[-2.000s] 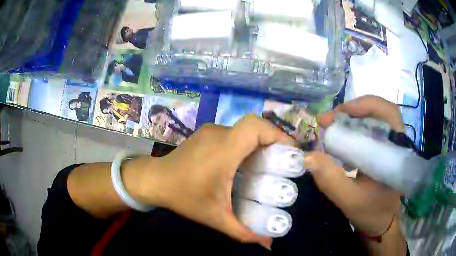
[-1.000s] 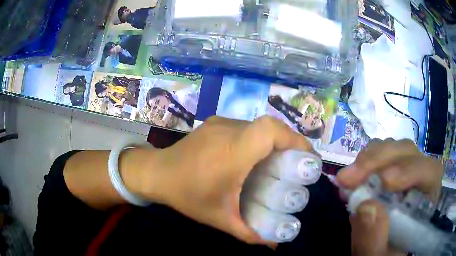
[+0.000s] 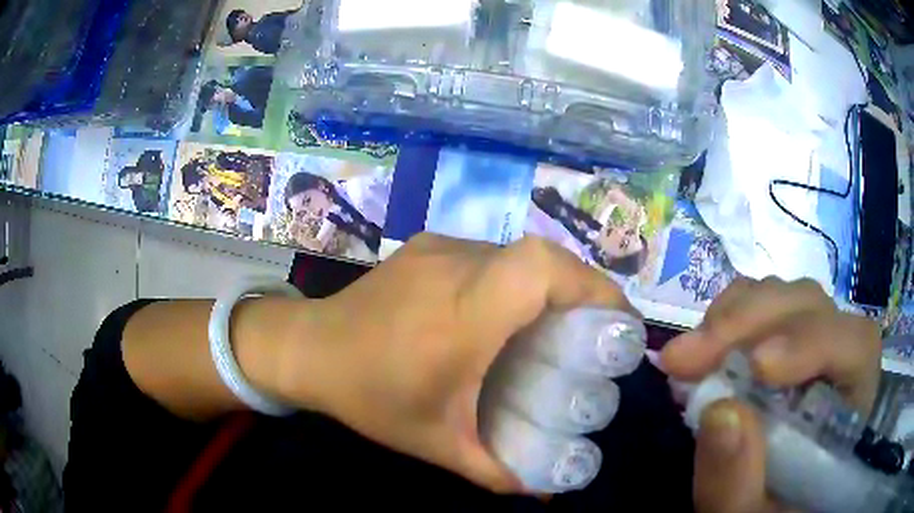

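My left hand (image 3: 421, 351) is closed around three white housings (image 3: 561, 396), fanned one above another, rounded ends facing right. Their round end marks look shiny. My right hand (image 3: 772, 371) holds a translucent whitish dispenser (image 3: 817, 451) with clear and black fittings; its rear is cut off by the picture's lower right edge. Its thin pale tip (image 3: 653, 356) is just right of the top housing's end; whether it touches is not clear. Both hands are over the dark-clothed lap at the table edge.
A clear blister tray (image 3: 591, 95) with white housings lies behind the hands. Stacked trays with blue edges (image 3: 100, 70) stand at the upper left. A crumpled white sheet (image 3: 757, 170), a black cable (image 3: 802, 200) and a black phone (image 3: 876, 210) are at the right. Photos cover the table (image 3: 331, 210).
Since two seconds ago, my right hand and dispenser have moved down, with the tip now beside the top housing. The green rear end has left view. Over the last second little has moved.
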